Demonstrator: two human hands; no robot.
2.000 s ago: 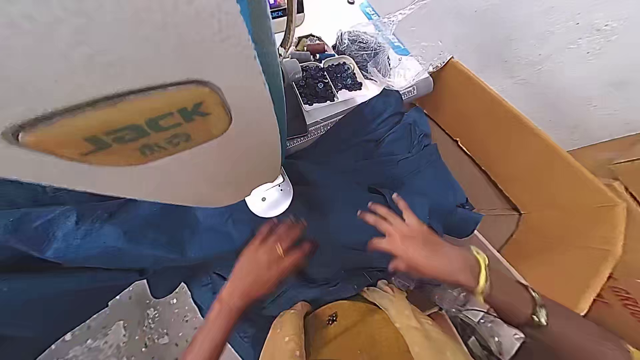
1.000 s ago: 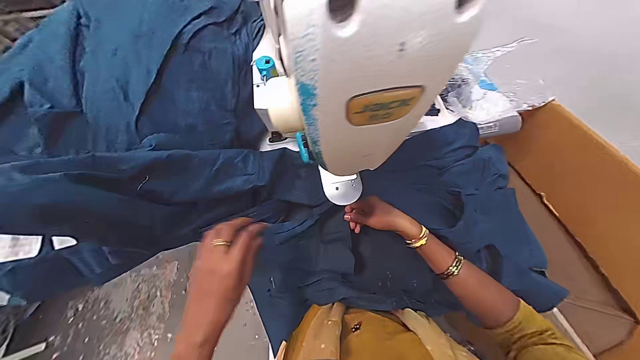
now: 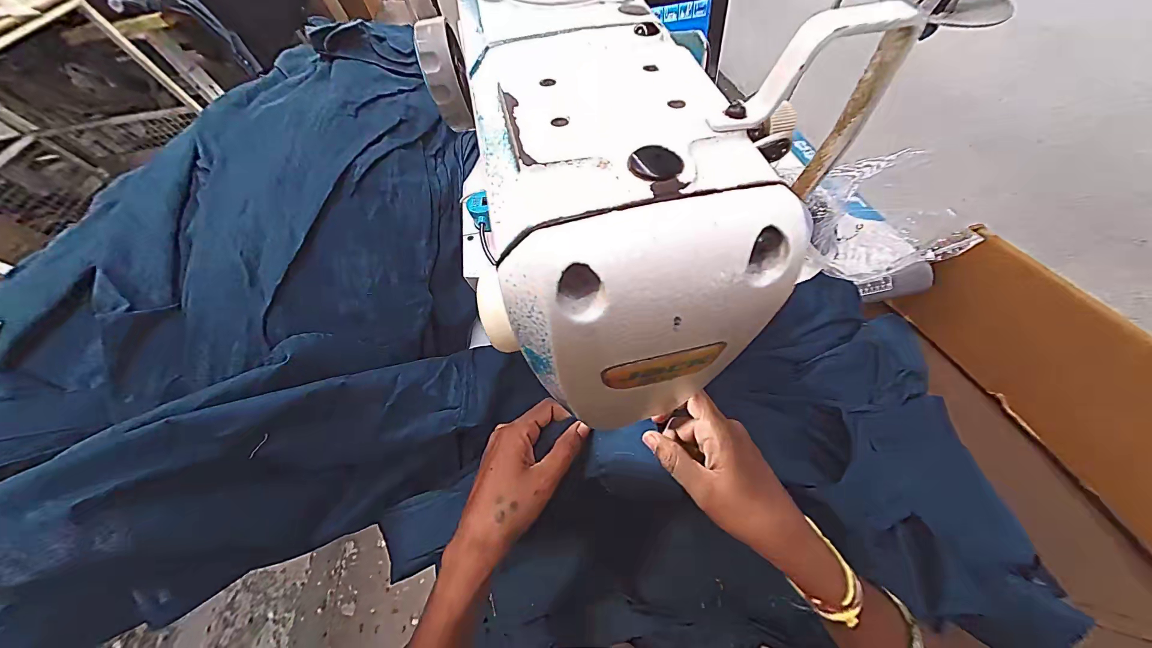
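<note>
Dark blue fabric (image 3: 360, 432) lies spread under and around a white Jack sewing machine (image 3: 657, 270), whose head hides the needle area. My left hand (image 3: 517, 477) rests on the fabric at the lower left of the machine head, thumb and index finger near each other at its edge. Just right of the head's lower tip, my right hand (image 3: 720, 468) has thumb and fingers curled around a small dark thing, partly hidden, that I cannot make out. Bangles (image 3: 841, 598) circle the right wrist.
A cardboard box (image 3: 1026, 360) stands along the right side, with fabric hanging beside it. Clear plastic wrapping (image 3: 877, 225) and a grey roll (image 3: 900, 281) lie behind the machine head at right. A metal rack (image 3: 99, 99) is at the upper left, and speckled floor (image 3: 315, 585) shows below.
My left hand has moved from the fabric's lower left up to the machine head, closer to the right hand. The view has shifted, showing the machine's top.
</note>
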